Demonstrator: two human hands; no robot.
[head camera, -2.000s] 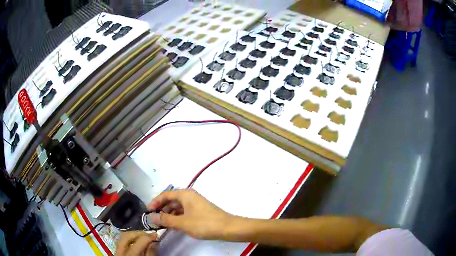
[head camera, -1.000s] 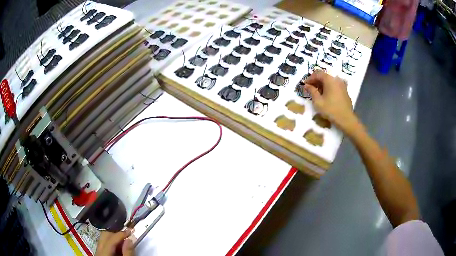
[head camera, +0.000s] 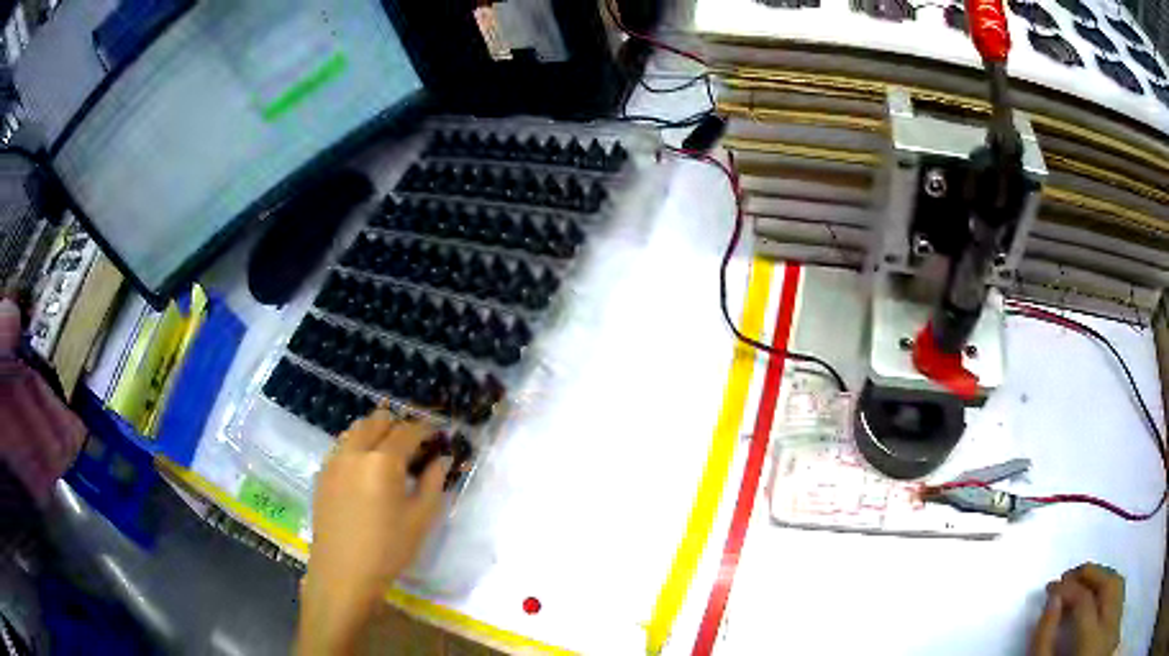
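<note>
Black molded parts (head camera: 430, 269) stand in tight rows in a clear blister tray (head camera: 263, 455) on the left. My left hand (head camera: 385, 481) is at the tray's near right corner, fingertips touching a dark part; whether it is gripped is unclear. My right hand (head camera: 1083, 615) rests low at the right edge, partly cut off, fingers curled; its inner side is hidden. The toggle clamp, with its red grip (head camera: 987, 28) upright, stands at right. Its red pressing tip (head camera: 946, 363) is above the round black nest (head camera: 910, 429). Test clips (head camera: 981, 497) lie beside the nest.
A monitor (head camera: 244, 115) and a black box (head camera: 526, 64) stand at the back left. Stacked foam trays (head camera: 808, 154) are behind the clamp. Yellow tape (head camera: 718, 481) and red tape (head camera: 756, 513) cross the bench. A black cable (head camera: 728, 276) curves to the nest.
The view has swung left. My left hand has left the test clips and is at the blister tray. My right hand has left the foam tray and is over the bench's near right side.
</note>
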